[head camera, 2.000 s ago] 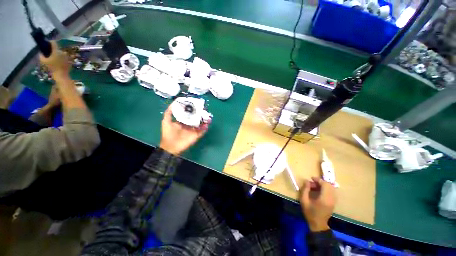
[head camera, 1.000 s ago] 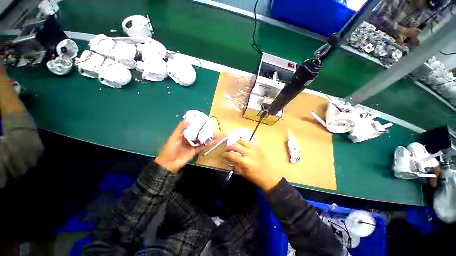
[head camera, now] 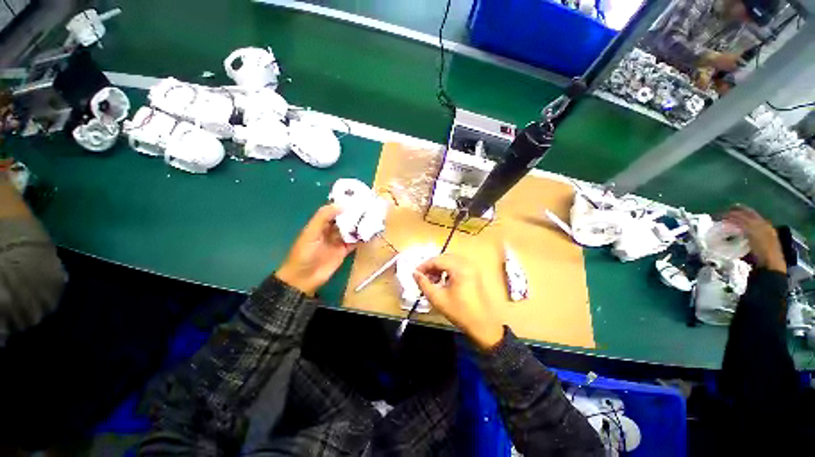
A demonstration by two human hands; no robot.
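My left hand holds a white camera head housing above the left edge of the tan mat. My right hand is at a white base housing with a thin antenna splayed left, lying at the mat's front. Its fingertips are close together; whether they pinch a lead or the housing I cannot tell. A thin dark lead shows between the two housings. The black electric screwdriver hangs tilted, its shaft passing beside my right fingers.
The screw feeder stands behind. A white tube lies right on the mat. White housings are at left, antenna assemblies at right. Another person's hand reaches into those. A blue bin is by my lap.
The view has swung right since the first frame. My right hand has moved from beside the tube to the base housing. The held head has turned, and another person's arm has come in at right.
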